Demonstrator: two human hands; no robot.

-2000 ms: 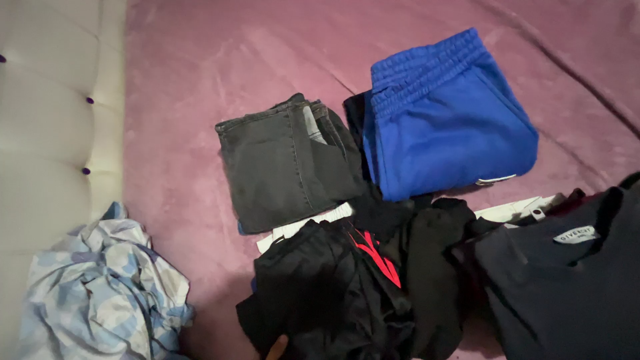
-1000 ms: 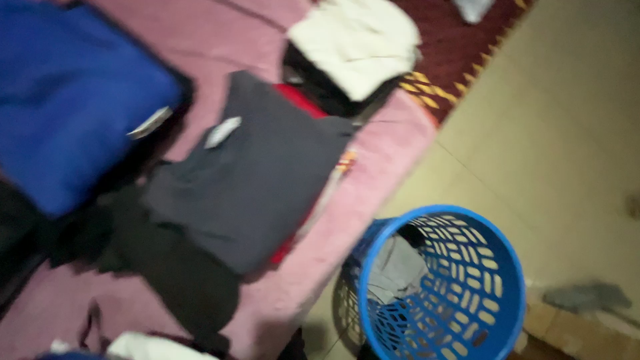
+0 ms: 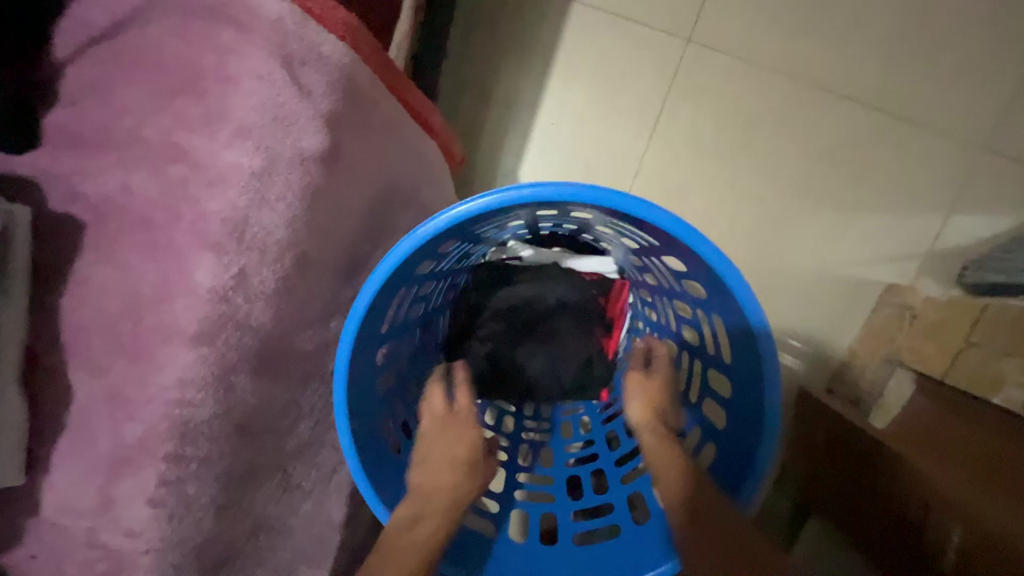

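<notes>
Both of my hands reach down inside a blue plastic laundry basket [image 3: 560, 194] with slotted walls. A folded black garment with red trim [image 3: 532, 332] lies in the basket, with white cloth [image 3: 560, 260] at its far side. My left hand [image 3: 452, 440] is at the garment's near left corner, and my right hand [image 3: 652, 384] is beside its right, red edge. Both hands are blurred; whether the fingertips touch or grip the cloth cannot be told.
A pink plush cover [image 3: 200, 240] with a red edge [image 3: 384, 72] spreads to the left of the basket. White cloth [image 3: 12, 344] shows at the far left edge. Pale floor tiles [image 3: 760, 160] lie beyond, and a brown wooden piece [image 3: 904, 472] stands at the lower right.
The view has swung from the clothes on the pink cover to the basket. My two hands are now inside it, and the black garment with red trim lies there.
</notes>
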